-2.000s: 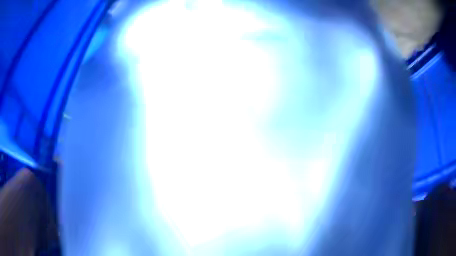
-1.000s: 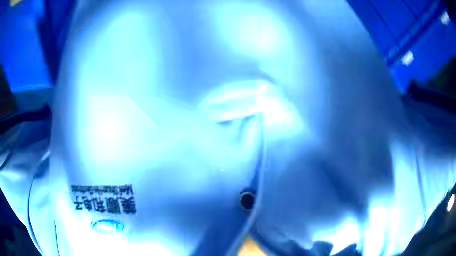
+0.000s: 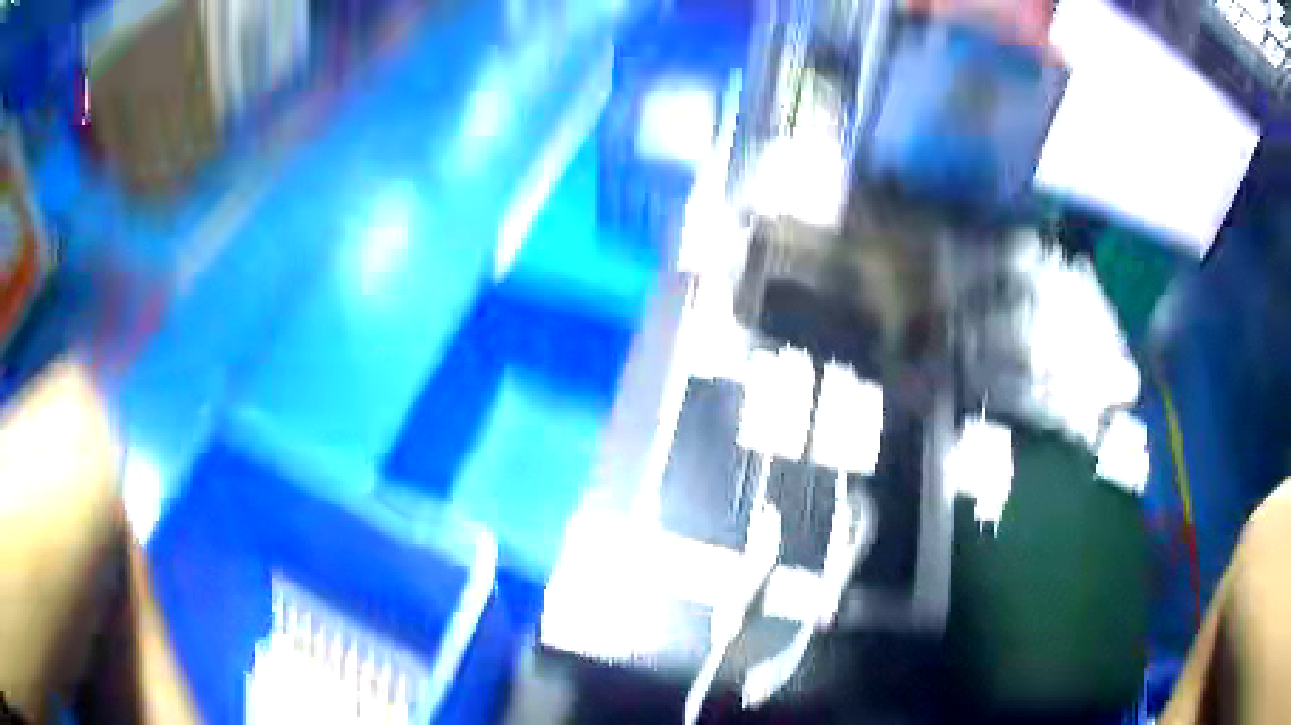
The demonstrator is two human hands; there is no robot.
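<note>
Two white power adapters (image 3: 777, 405) (image 3: 848, 419) sit side by side, apart from each other, on the dark plate of the fixture (image 3: 701, 451). Their white cords (image 3: 736, 602) hang towards the bench's near edge. Nothing touches the adapters. Neither of my hands shows. Blurred bare skin, seemingly parts of my arms, stands at the lower left and lower right edges. Whether my hands hold anything is hidden.
A white adapter heap (image 3: 1069, 333) and a loose adapter (image 3: 980, 465) lie by the green mat (image 3: 1048, 595). A blue bin (image 3: 213, 524) at lower left holds white rows. Another blue bin (image 3: 531, 460) is beside the bench. A monitor (image 3: 1154, 121) stands behind.
The view has swung from a pale blue garment filling the picture to the bench, fixture and bins. The garment's printed chest is out of view.
</note>
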